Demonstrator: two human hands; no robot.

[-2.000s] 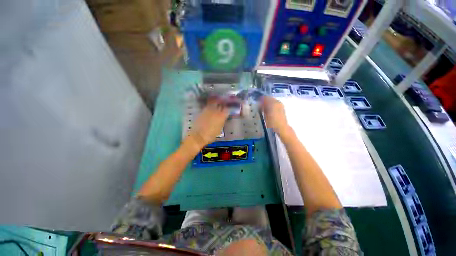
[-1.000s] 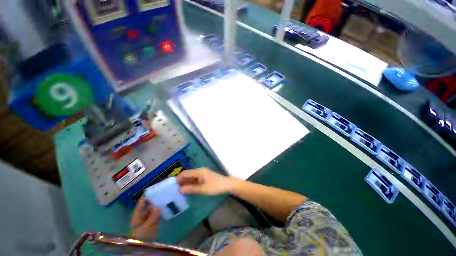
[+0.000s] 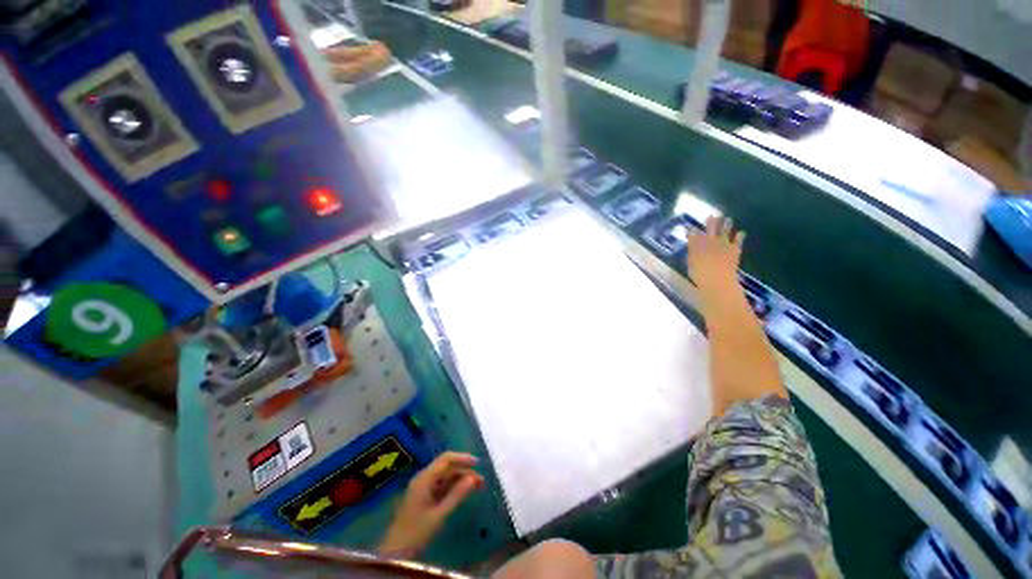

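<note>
My right hand [image 3: 715, 251] is over the conveyor belt, fingers spread, beside a dark-patterned panel [image 3: 673, 233] at the end of the panel line; whether the fingertips touch it is hard to tell. My left hand [image 3: 436, 500] is near the front right corner of the machine base [image 3: 347, 489], fingers loosely curled and apart, nothing seen in it. A panel [image 3: 321, 348] sits in the orange-red fixture [image 3: 291, 391] on the perforated base plate [image 3: 368, 390].
A white sheet [image 3: 577, 362] lies right of the machine, with a few panels [image 3: 496, 230] along its far edge. The conveyor belt [image 3: 860, 283] carries a line of panels [image 3: 871, 385]. The control box [image 3: 260, 170] stands at upper left. A white post [image 3: 549, 91] rises behind the sheet.
The panel held in both hands a second ago is out of them. My right hand has moved out over the conveyor; my left hand stays near the base. The view has shifted right.
</note>
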